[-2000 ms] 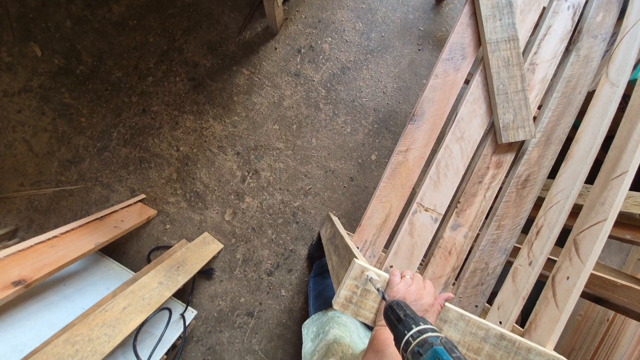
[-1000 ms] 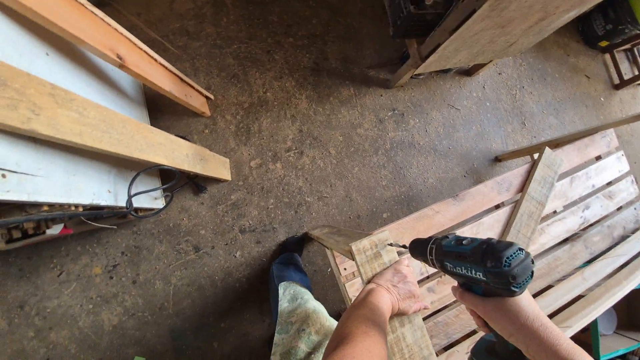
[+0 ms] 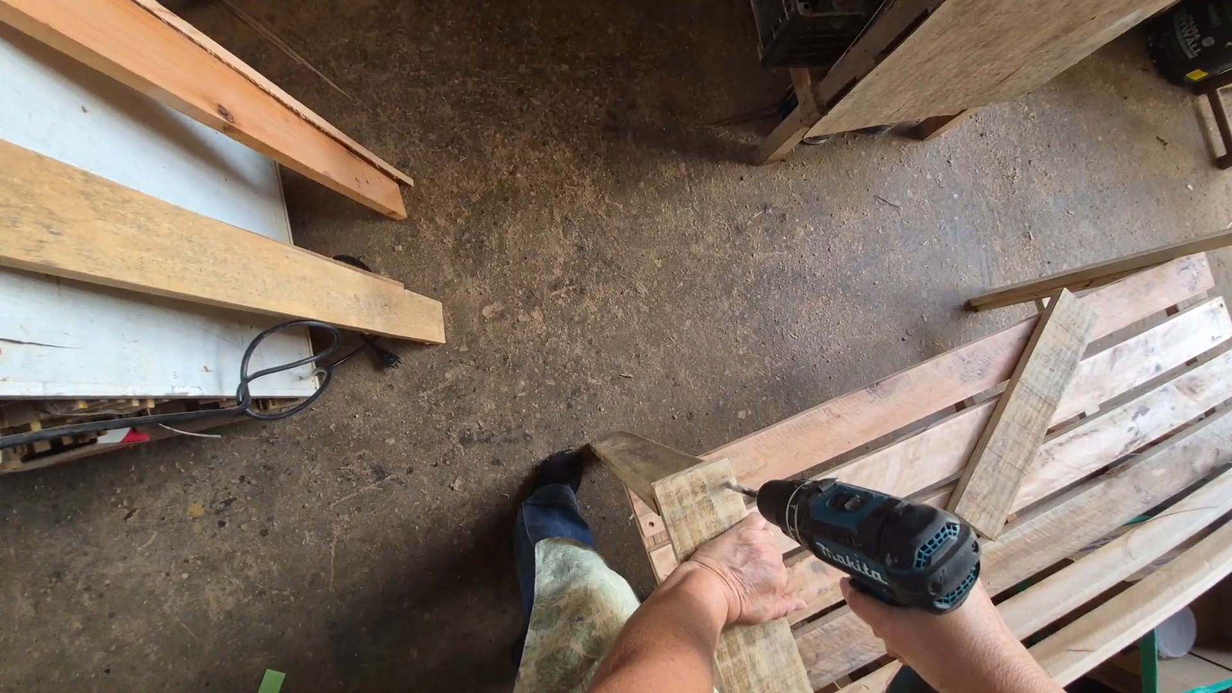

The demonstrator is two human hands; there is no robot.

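Note:
My right hand (image 3: 890, 616) grips a black and teal Makita cordless drill (image 3: 871, 544) by its handle. The drill's bit (image 3: 741, 490) points left, with its tip at the face of a short wooden board (image 3: 701, 496), near that board's far end. Pressed on the same board is my left hand (image 3: 741, 570), its fingers around the board's right edge. The board lies across the near end of a slatted wooden frame (image 3: 866, 414). Beneath its far end, another wooden piece (image 3: 640, 462) sticks out to the left. Whether the bit has entered the wood cannot be told.
A loose board (image 3: 1025, 414) rests across the slats. At left, planks (image 3: 212, 255) lie over a white panel (image 3: 58, 332), with a black power cord (image 3: 279, 371) hanging at its edge. A wooden stand (image 3: 962, 67) is at the top right. My apron (image 3: 573, 606) hangs beside the frame.
The view has swung widely since two seconds ago. The drill is in my right hand at the board in the last two frames, and my left hand stays on the board.

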